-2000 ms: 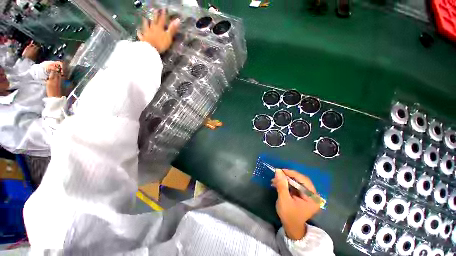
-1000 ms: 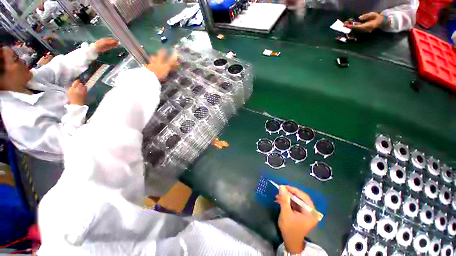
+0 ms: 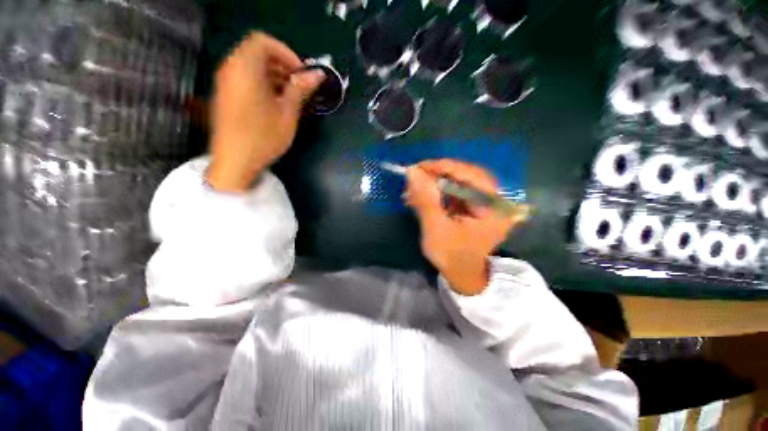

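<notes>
My left hand (image 3: 253, 105) holds a round black watch case (image 3: 328, 89) with a silver rim between thumb and fingers, above the bench's left part. My right hand (image 3: 461, 210) holds slim tweezers (image 3: 482, 199) like a pen. Their tip is over the left part of the blue backing sheet (image 3: 514, 164), near rows of tiny pale dots. Whether the tip holds anything cannot be told. Several loose black watch cases (image 3: 394, 109) lie on the mat beyond the sheet. The view is blurred.
Stacked clear blister trays (image 3: 93, 160) stand at the left. A clear tray with rows of white rings (image 3: 661, 174) lies at the right. An open cardboard carton (image 3: 690, 316) is at the lower right. Something blue (image 3: 46, 379) is at the lower left.
My left hand has come from the stacked trays to the mat and now holds a watch case. The view has turned downward and nearer. My right hand still holds the tweezers over the blue sheet.
</notes>
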